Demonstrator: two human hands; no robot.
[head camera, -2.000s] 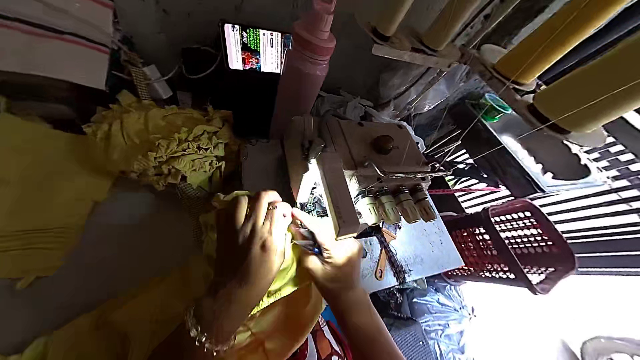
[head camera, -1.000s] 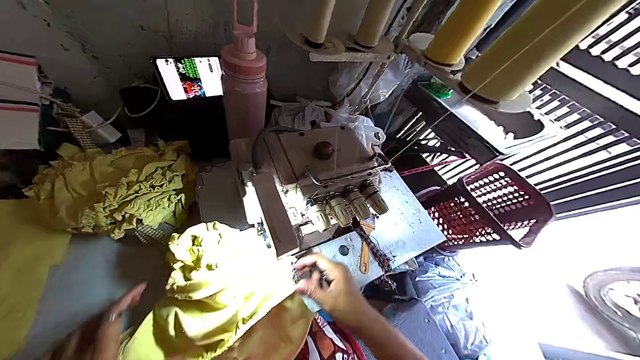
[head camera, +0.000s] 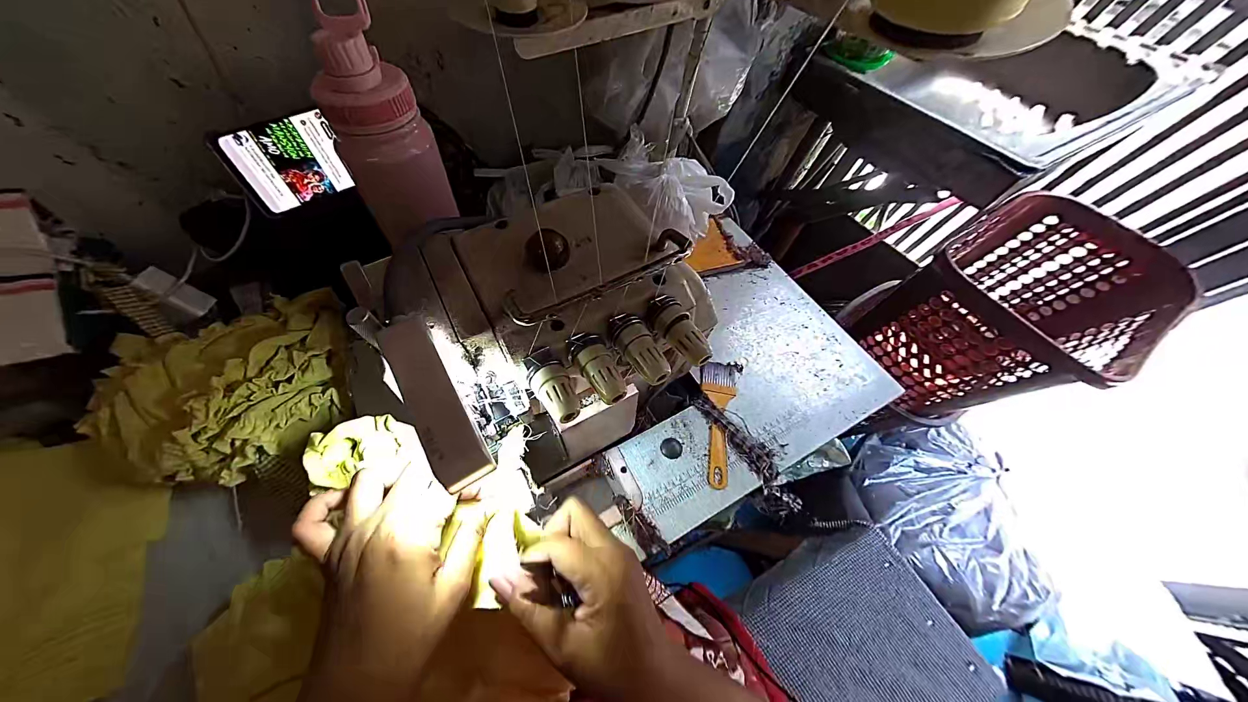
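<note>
An overlock sewing machine (head camera: 575, 244) stands at the centre, its lamp brightly lighting the needle area. Yellow fabric (head camera: 366, 448) lies bunched at its front edge. My left hand (head camera: 400, 565) presses on this fabric with bent fingers, left of the needle area. My right hand (head camera: 585, 595) grips the fabric's edge between thumb and forefinger; a small dark tool, partly hidden, sits in its curled fingers. Glare washes out the cloth between the hands. A heap of gathered yellow fabric (head camera: 244, 390) lies to the left, and flat yellow fabric (head camera: 68, 565) is at the far left.
A brush with an orange handle (head camera: 718, 448) lies on the metal machine table (head camera: 799, 351). Behind are a pink bottle (head camera: 395, 146), a lit phone (head camera: 285, 161) and a plastic bag (head camera: 673, 190). To the right stand a dark red plastic basket (head camera: 1014, 292) and a filled plastic bag (head camera: 946, 526).
My left hand, at the lower left edge a second ago, is now on the yellow fabric by the machine. My right hand has closed on the fabric's edge. The view has moved nearer.
</note>
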